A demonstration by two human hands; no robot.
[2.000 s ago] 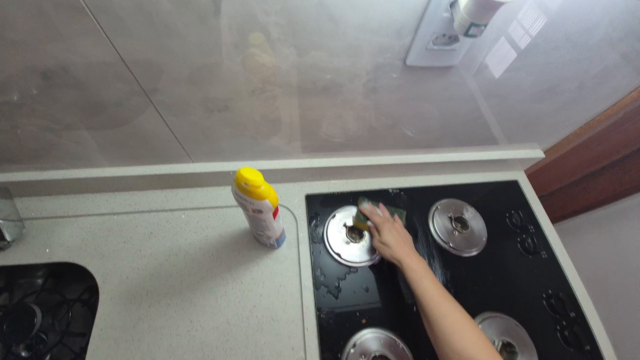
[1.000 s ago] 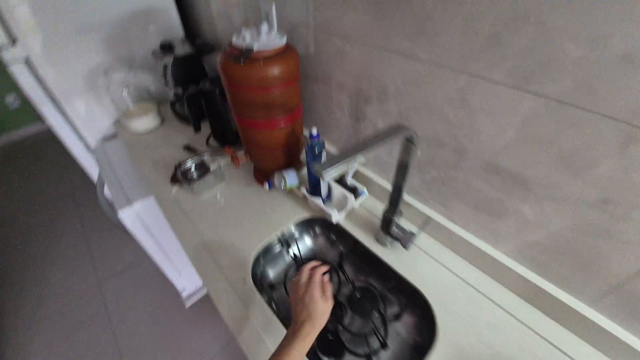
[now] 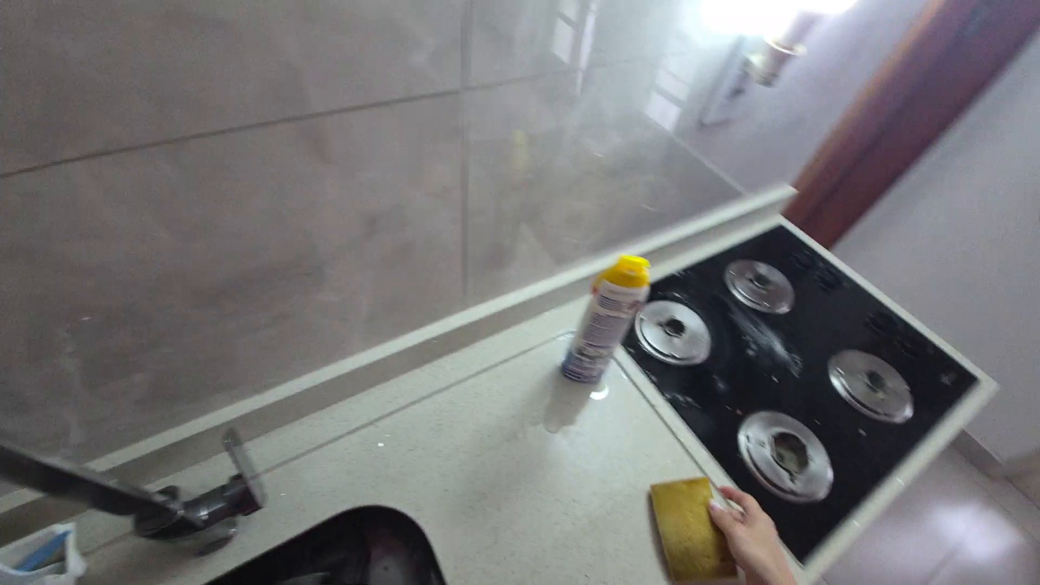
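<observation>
My right hand holds a yellow sponge by its right edge, over the pale speckled counter at the near left edge of the black glass cooktop. The cooktop has several round metal burner plates, with whitish smears between them. A spray can with a yellow cap stands upright on the counter beside the cooktop's left corner. My left hand is out of view.
At the lower left are a dark sink basin, a faucet and a white caddy with something blue in it. A tiled wall runs behind the counter. A socket with a plug is at the upper right.
The view has swung from the cooktop to the sink and back. A hand was on a burner plate, then a hand was in the sink; now my right hand is beside the cooktop with the sponge.
</observation>
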